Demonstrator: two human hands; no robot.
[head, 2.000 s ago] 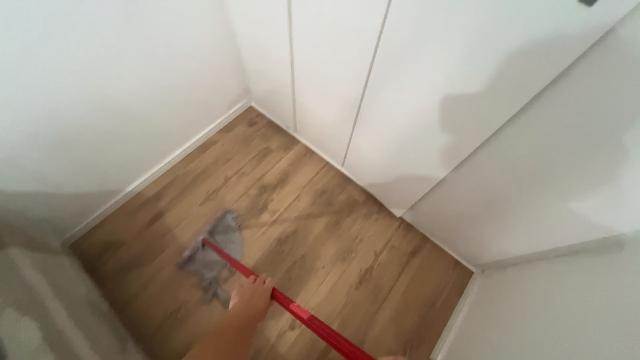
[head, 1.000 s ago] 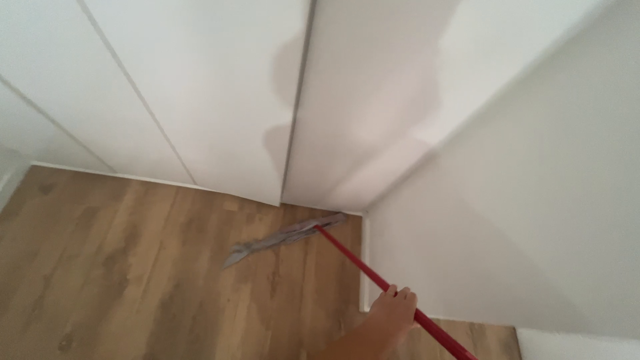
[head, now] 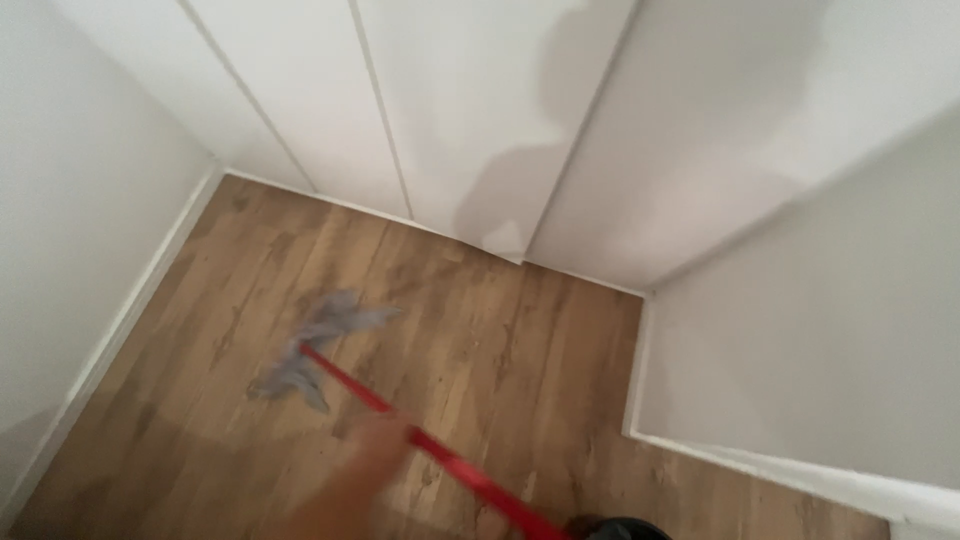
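Note:
My left hand, blurred, is closed around the red pole of a mop. From there the pole slants up and left to a grey cloth mop head, also blurred, which lies spread over the wood-look plank floor. The pole's other end runs out of view at the bottom, beside a round black rim. My right hand cannot be seen.
White panels with vertical seams stand along the back. Walls with white baseboards flank the floor, and one wall corner juts in at the right. A round black object, partly visible, is at the bottom edge.
The mop head has moved left, away from the right back corner where it was a second ago, onto the open floor. My left hand has kept its hold on the pole. The view has shifted.

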